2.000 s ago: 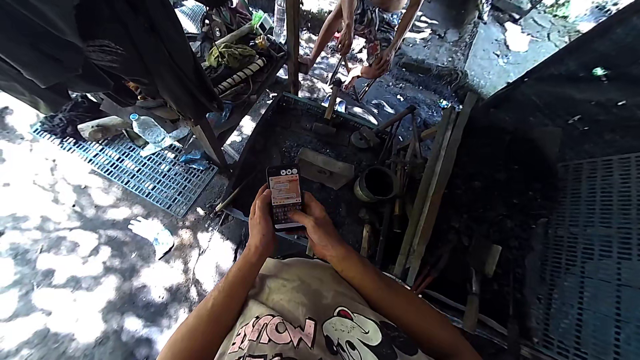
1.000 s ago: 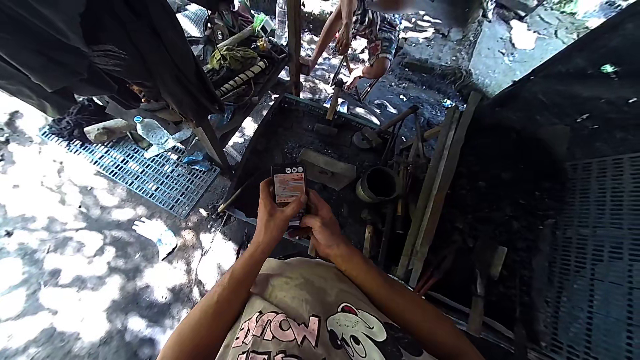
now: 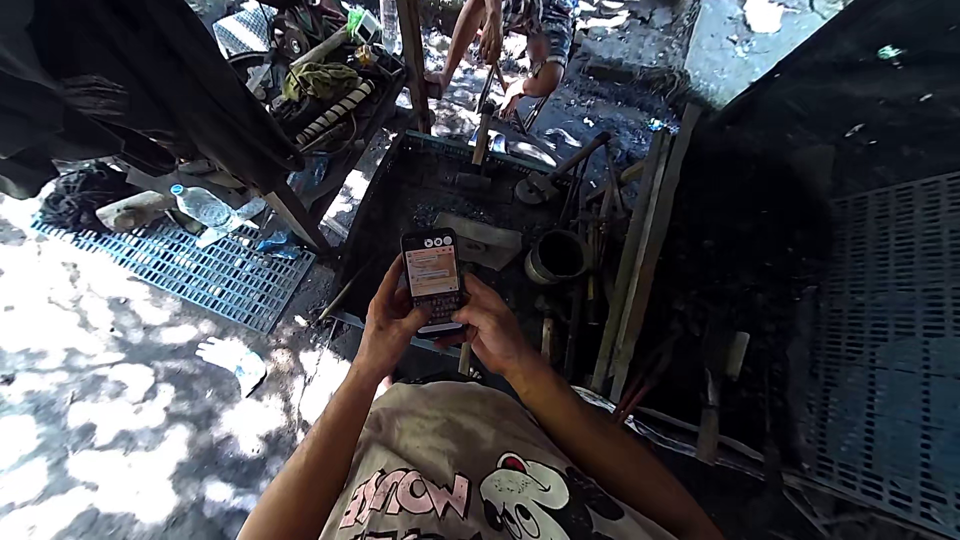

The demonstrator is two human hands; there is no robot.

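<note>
A smartphone (image 3: 433,274) is held upright between both hands, its lit screen showing a chat and a keyboard. My left hand (image 3: 390,322) grips its left edge, with the thumb over the keyboard. Around the lower right edge my right hand (image 3: 487,322) is wrapped, its thumb at the keys. Beyond the phone lies a pale flat block (image 3: 484,241) in a dark tray (image 3: 375,187). A metal can (image 3: 556,256) stands right of the block. Farther back in the tray are a hammer (image 3: 474,178) and a long-handled tool with a round head (image 3: 534,189).
Wooden planks (image 3: 646,247) lie right of the tray, beside dark ground with a handled tool (image 3: 711,412). A plastic grate (image 3: 247,277) at left bears a clear bottle (image 3: 202,206). A glove (image 3: 232,360) lies on the ground. Another person's legs (image 3: 544,71) are at the top, beyond the tray.
Both hands stay on the phone; my left thumb has moved from over the screen back to the phone's lower left. The other person's arm and legs have shifted slightly.
</note>
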